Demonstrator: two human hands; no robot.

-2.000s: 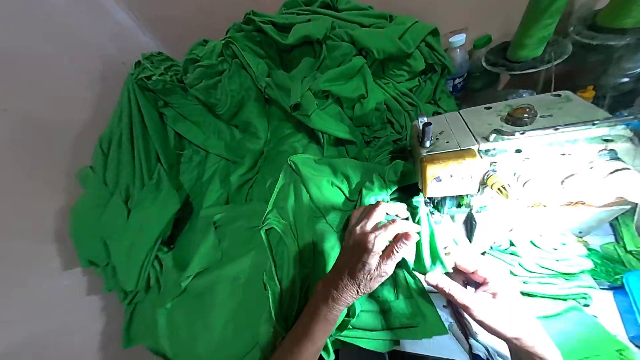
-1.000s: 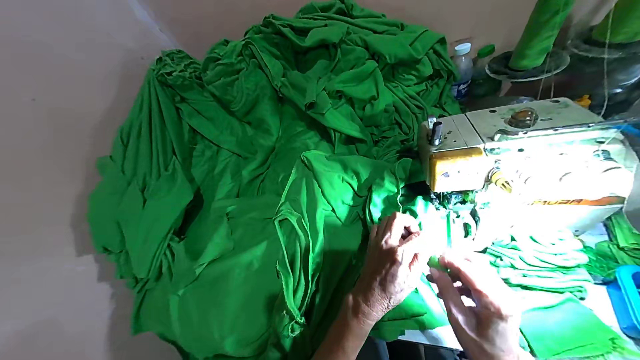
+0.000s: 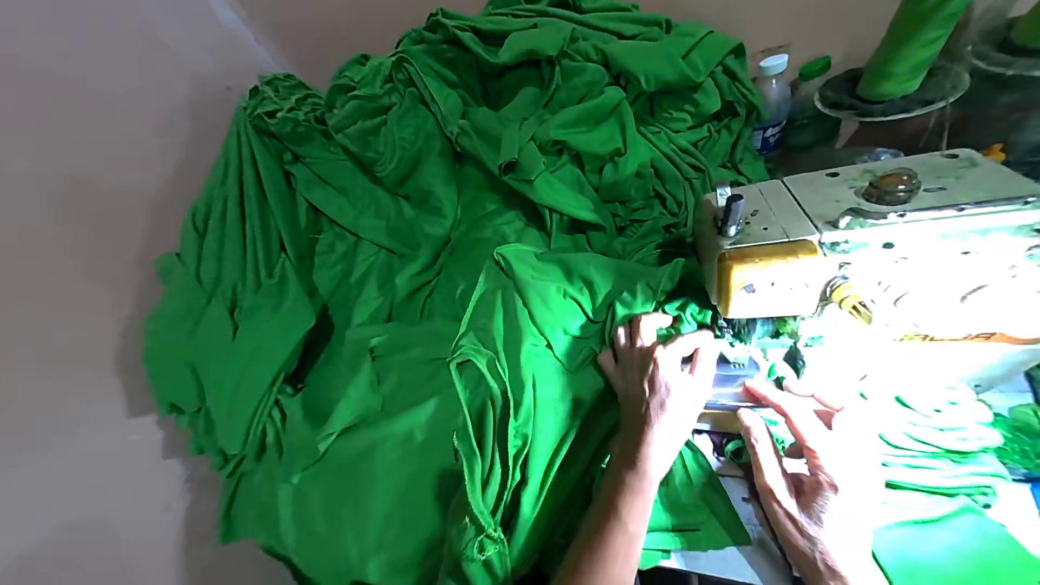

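Note:
My left hand [image 3: 658, 378] is bent over the edge of a green fabric garment [image 3: 552, 325], left of the needle area of an industrial sewing machine [image 3: 768, 276]. Bunched green cloth lies at its fingertips; whether the fingers pinch it cannot be told. Just right of it, my right hand [image 3: 800, 463] has thumb and forefinger apart at the right side of the machine's bed plate [image 3: 731, 386]. No cloth shows between these fingers, though glare washes out part of the hand. The needle and presser foot are hidden.
A large heap of green fabric [image 3: 390, 203] rises behind and left. Folded green strips [image 3: 938, 447] and a flat green piece [image 3: 951, 540] lie at the right. Behind the machine stand a white-capped plastic bottle [image 3: 772, 101], a green-capped bottle [image 3: 812, 97] and a green thread cone [image 3: 914, 49].
Light green cloth between my hands has moved off the bed plate, which now shows. My right thumb and forefinger, close together one second ago, are now apart.

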